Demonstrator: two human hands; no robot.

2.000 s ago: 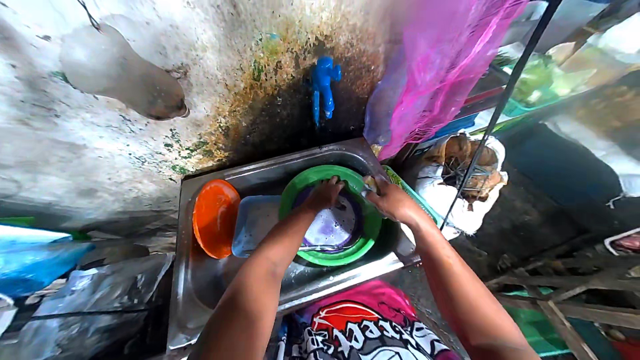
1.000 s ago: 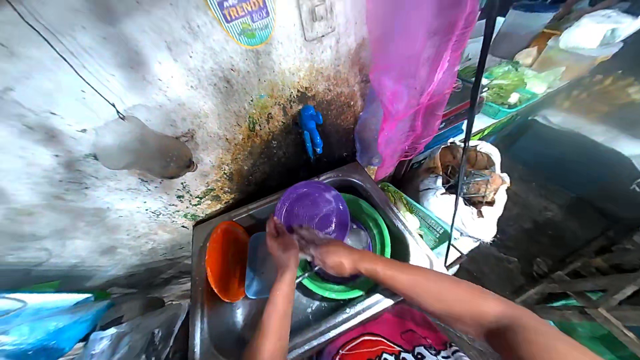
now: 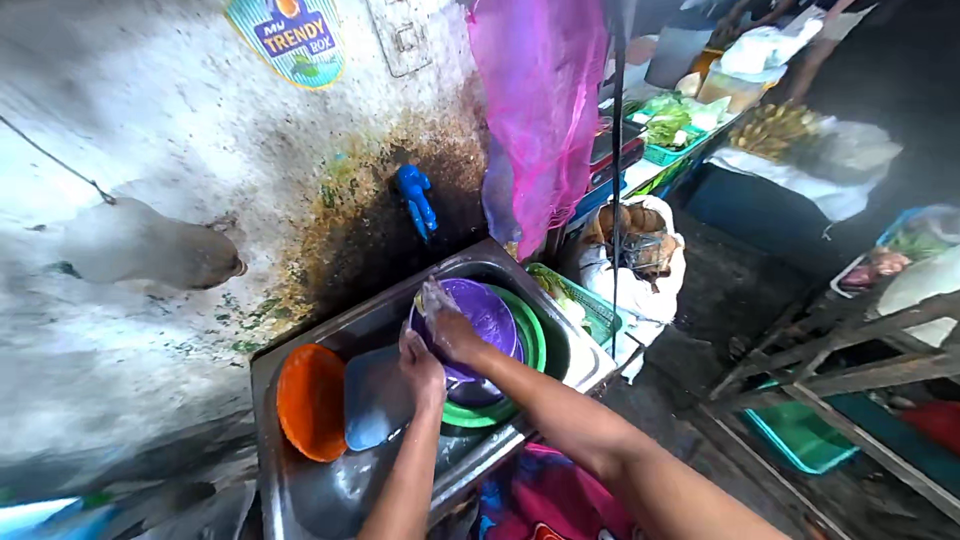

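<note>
A purple plastic bowl (image 3: pixel 491 319), wet with suds, is tilted over a green basin (image 3: pixel 531 322) in the stainless steel sink (image 3: pixel 337 487). My left hand (image 3: pixel 420 360) grips the bowl's left rim. Against the bowl's inner left side my right hand (image 3: pixel 444 319) presses something yellowish, probably a sponge, mostly hidden by the fingers. Another purple piece shows beneath the bowl, inside the basin. Left of the basin are a translucent bluish container (image 3: pixel 371 397) and an orange bowl (image 3: pixel 307 405), which leans on the sink's left wall.
A blue faucet (image 3: pixel 416 199) juts from the stained wall above the sink. Pink netting (image 3: pixel 540 97) hangs to its right. A green basket (image 3: pixel 592 300) of vegetables and a white sack (image 3: pixel 637 300) stand beside the sink. A black cord (image 3: pixel 617 172) hangs in front of them.
The purple bowl was lifted over the green basin between the first and second frames. My right hand has since moved from near my left hand onto the bowl's inside.
</note>
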